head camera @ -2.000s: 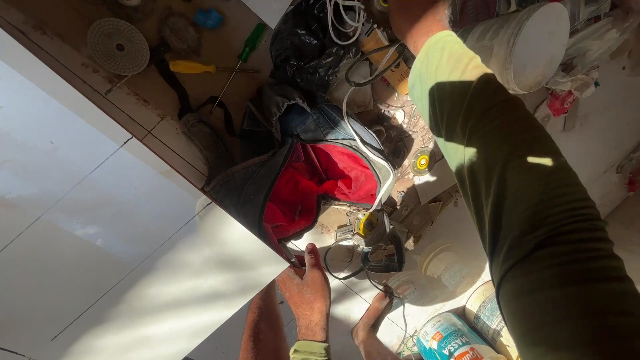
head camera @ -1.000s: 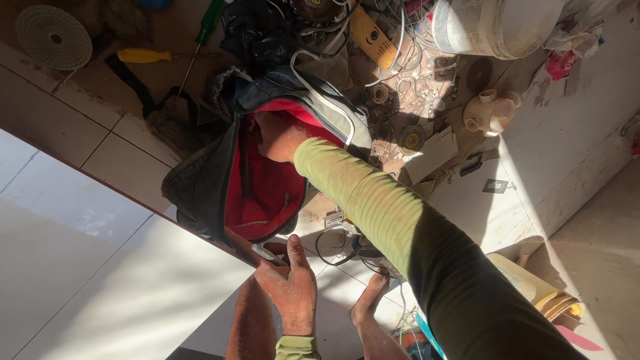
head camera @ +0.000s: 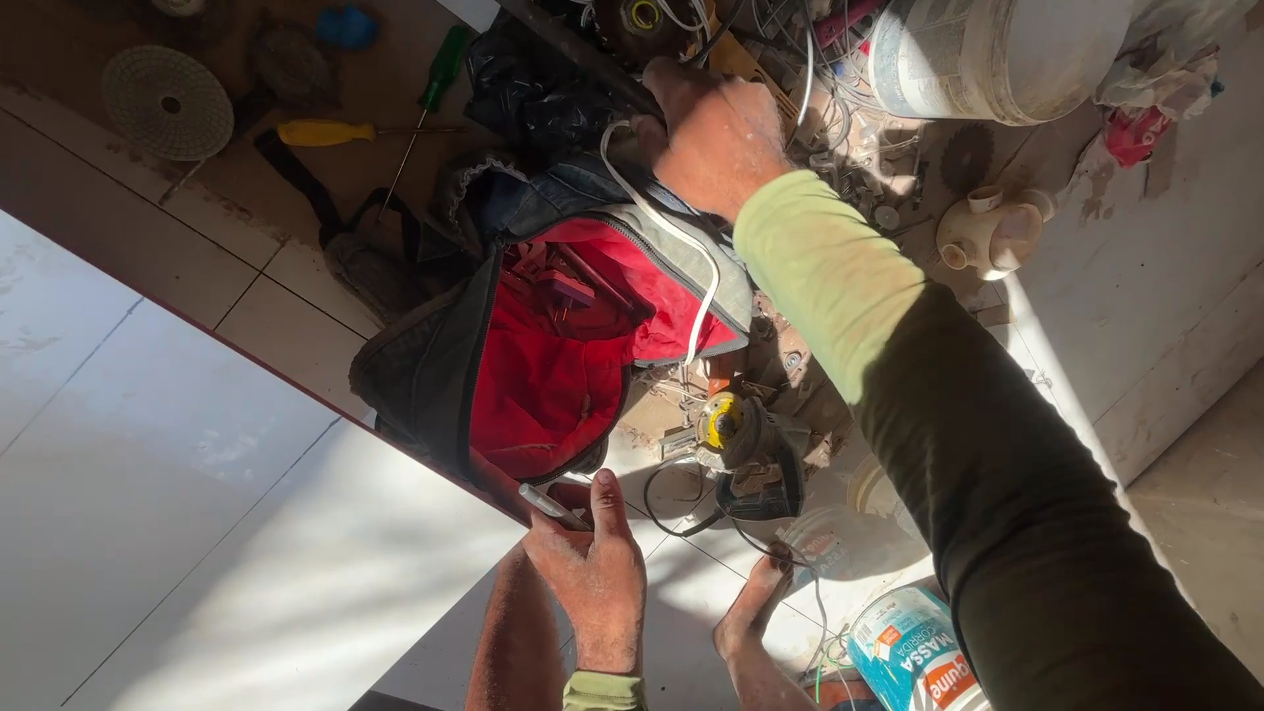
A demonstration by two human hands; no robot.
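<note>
My left hand (head camera: 592, 568) holds a slim grey-white pen-like object (head camera: 555, 507) beside the corner of a large white tile or panel (head camera: 247, 513). Just above it, a dark bag (head camera: 420, 380) with a red lining lies unzipped, some dark items inside. My right hand (head camera: 716, 138) is above the bag's far edge, its fingers closed around the end of a long dark bar or strip (head camera: 578, 49); its exact kind is unclear. A white cable (head camera: 681, 232) loops over the bag beneath this hand. An angle grinder (head camera: 741, 434) lies right of the bag opening.
A green-handled screwdriver (head camera: 446, 69), a yellow-handled screwdriver (head camera: 326, 132) and a round polishing pad (head camera: 168, 104) lie at upper left. A dusty bucket (head camera: 997, 54) and a beige plastic fitting (head camera: 990, 232) are at upper right. A labelled tub (head camera: 913, 647) stands near my feet.
My right hand was inside the bag a second ago; now it is out, farther up, with the dark bar in its grasp. My left hand remains near the panel's corner.
</note>
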